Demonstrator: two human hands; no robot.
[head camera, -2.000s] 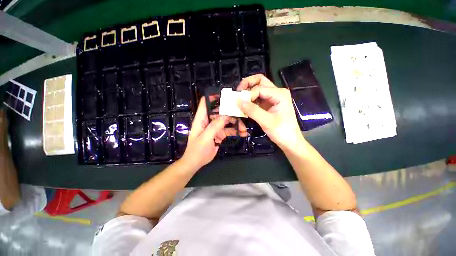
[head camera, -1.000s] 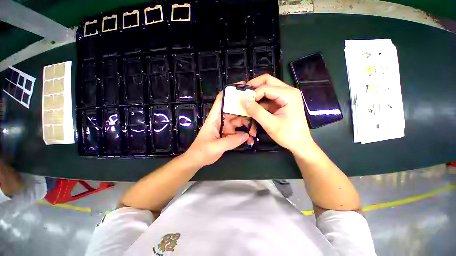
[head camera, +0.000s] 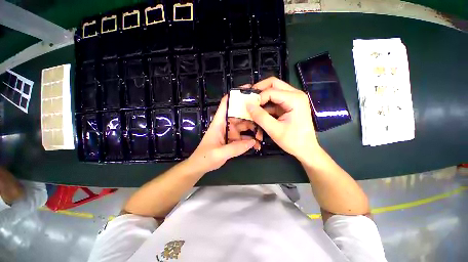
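My left hand (head camera: 215, 140) holds a thin black frame (head camera: 227, 128) upright over the lower right part of the glossy black blister tray (head camera: 138, 97). Fingers show through the frame's open lower half. A cream squarish adhesive piece (head camera: 238, 104) lies across the frame's upper part. My right hand (head camera: 285, 115) has its thumb on the right side of the piece and its fingers behind the frame's top right corner. My hands hide the tray pockets beneath them.
Yellowish outlines sit in the tray's top row. A dark glossy slab (head camera: 324, 92) and a white sheet stack (head camera: 385, 92) are at right. A tan adhesive sheet (head camera: 55, 108) and a grid liner (head camera: 16, 90) are at left. A person's arm (head camera: 10, 189) shows at lower left.
The cream piece, earlier held by my right fingertips in front of the frame, now lies against the frame's upper part. The view has shifted slightly.
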